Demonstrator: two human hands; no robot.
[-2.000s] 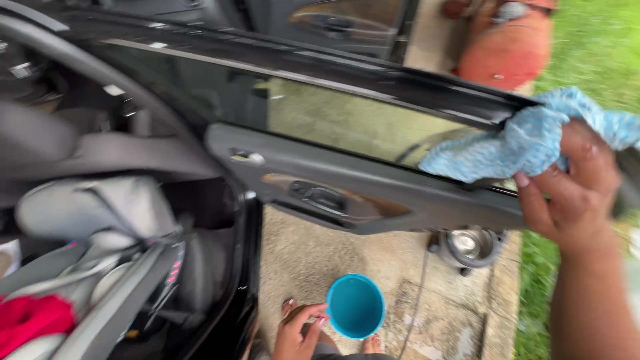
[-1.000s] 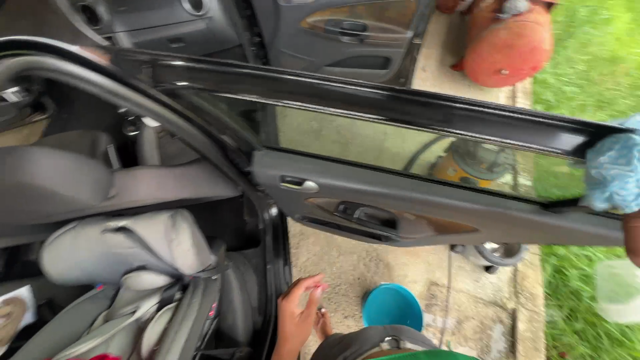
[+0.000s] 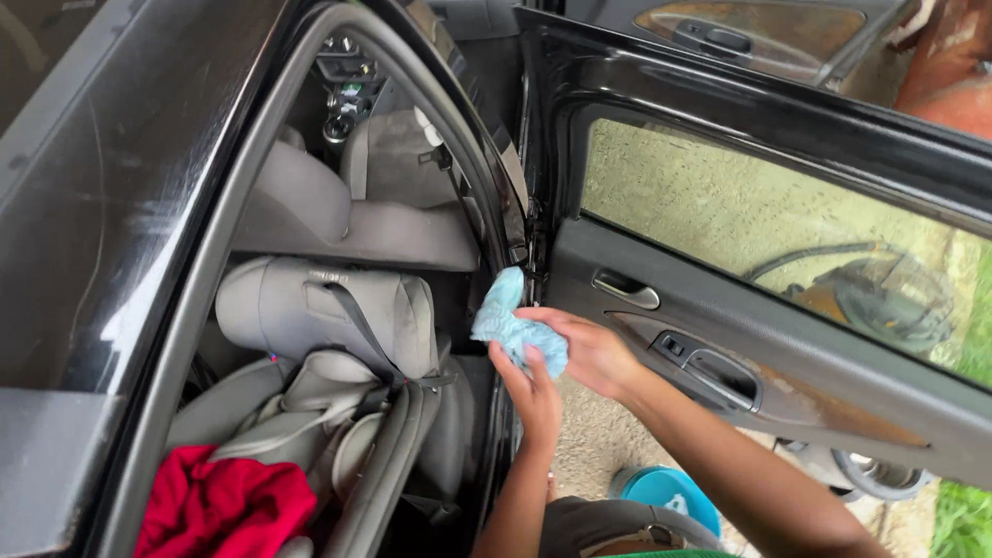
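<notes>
A crumpled light-blue cloth is between my two hands, beside the pillar at the hinge side of an open black car door. My left hand grips its lower part from below, fingertips pressed into the folds. From the right, my right hand holds the same cloth, its fingers along the top edge. The door's grey inner panel, with a silver handle and a window switch, lies to the right of my hands. Through the doorway a grey child car seat shows.
A red cloth lies on the child seat. On the concrete below stand a turquoise bucket and a round metallic object. A vacuum-like machine shows through the door glass. Another person is at the upper right.
My right hand has brought the blue cloth from the door's far end to its hinge side. My left hand, without the cloth earlier, now grips it too. The view has swung left.
</notes>
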